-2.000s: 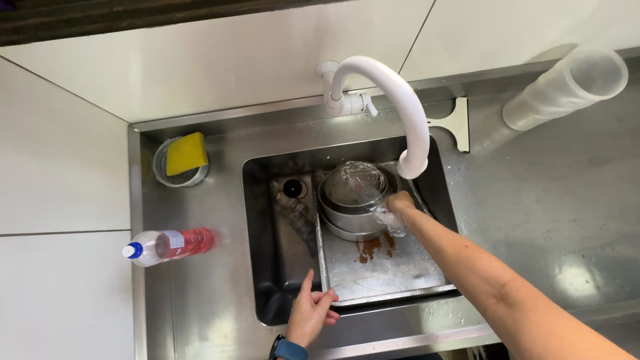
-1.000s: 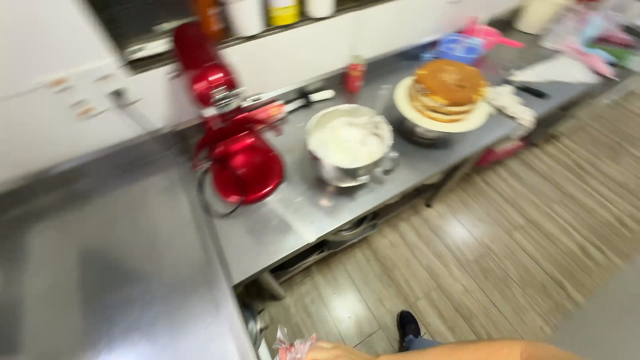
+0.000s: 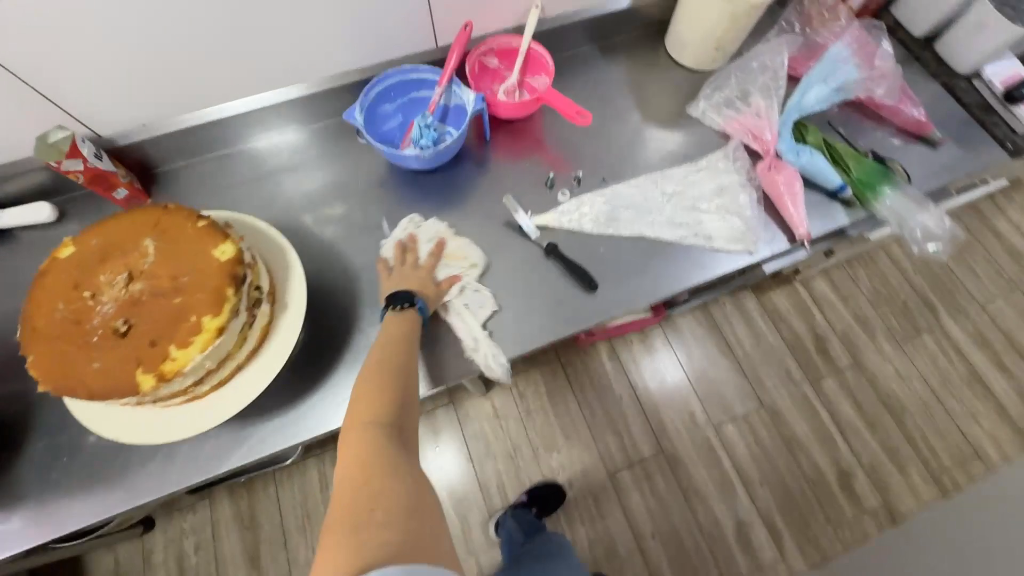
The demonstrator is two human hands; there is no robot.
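Observation:
My left hand, with a watch on the wrist, rests palm down and fingers spread on a crumpled white cloth on the steel worktop. To its left, a layered cake with a brown top stands on a cream round plate. Right of the cloth lie a small spatula with a black handle and a large clear piping bag with white filling. Behind them are a blue bowl with a pink spatula and a pink bowl with a pale spatula. My right hand is out of view.
Pink, blue and green piping bags lie along the right part of the worktop. Small metal piping tips sit near the white bag. A red carton is at the back left, a cream container at the back right. Wooden-look floor lies below.
The view has swung from the sink, past a red stand mixer, to this worktop. My left hand, by a metal tray in the sink two seconds ago, is now on the white cloth.

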